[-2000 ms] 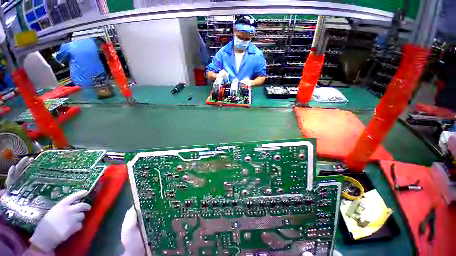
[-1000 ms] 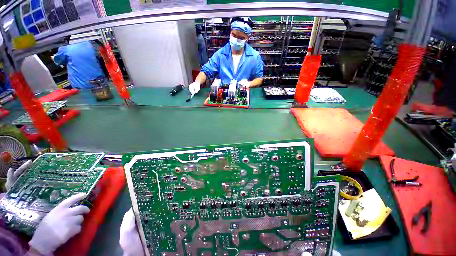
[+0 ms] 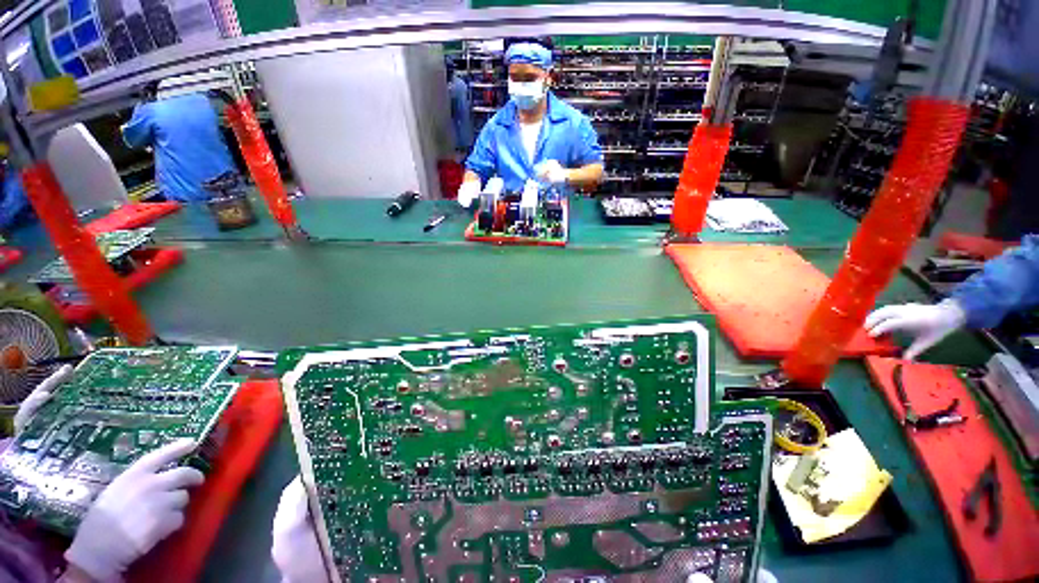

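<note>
A large green power circuit board with a stepped right corner stands tilted up in front of me, its solder side facing me. A pale border line runs along its edge. My left hand, in a white glove, grips the board's left edge; the fingers are mostly behind it. My right hand shows only as white glove bits at the bottom edge near the board's lower right, mostly hidden or cut off. The board's component side is hidden.
At left, another person's gloved hands hold a similar board by a red pad. At right are a black tray with a yellow tape roll, and pliers on a red mat. A person works across the bench. Red-wrapped posts stand around.
A blue-sleeved, gloved hand has come in at the right, by the red mat, which has shifted slightly. The person opposite has put down a thin tool. My board has hardly moved.
</note>
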